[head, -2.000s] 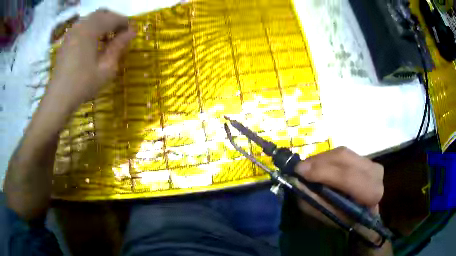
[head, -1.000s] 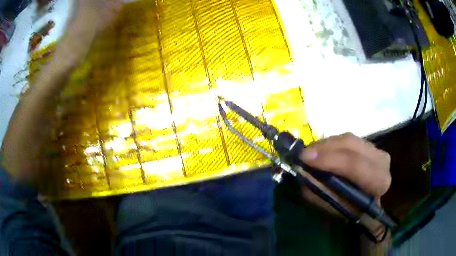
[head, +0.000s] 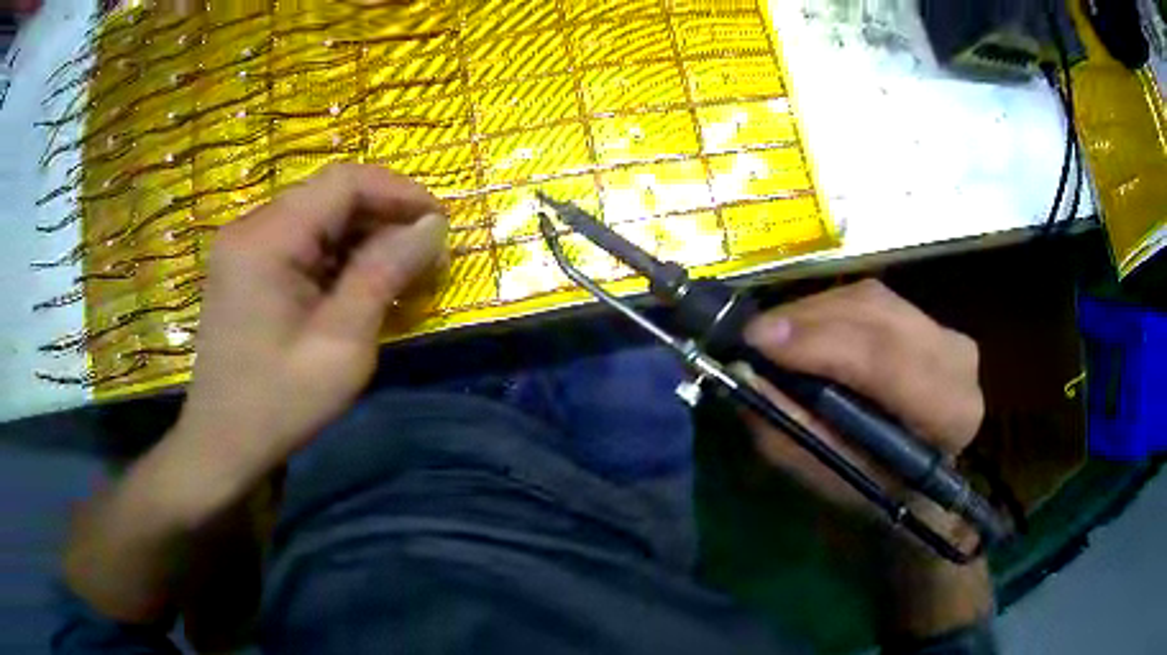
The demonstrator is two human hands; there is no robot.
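Note:
The glossy amber film sheet [head: 736, 128] lies on the white bench top, marked into rectangular cells. Dark wavy lead wires [head: 160, 122] lie in rows across its left part, ends past the left edge. My left hand [head: 314, 301] is over the sheet's front edge, fingers curled with thumb and fingertips together; whether a wire is between them cannot be told. My right hand [head: 877, 365] grips the soldering iron [head: 717, 314], its tip over a front cell; contact is unclear. The curved feed tube [head: 602, 292] runs beside it from the clamp with a silver thumbscrew [head: 690, 390].
A black box [head: 992, 39] stands at the back right, with black cables [head: 1066, 141] beside it. A second amber sheet [head: 1126, 160] hangs at the right edge. A blue bin [head: 1126, 384] is below it. My lap [head: 474, 512] is below the bench's front edge.
My left hand has come from the far left toward the front middle, uncovering the wire rows. The iron tip stands a little higher and further left in view. The view has shifted.

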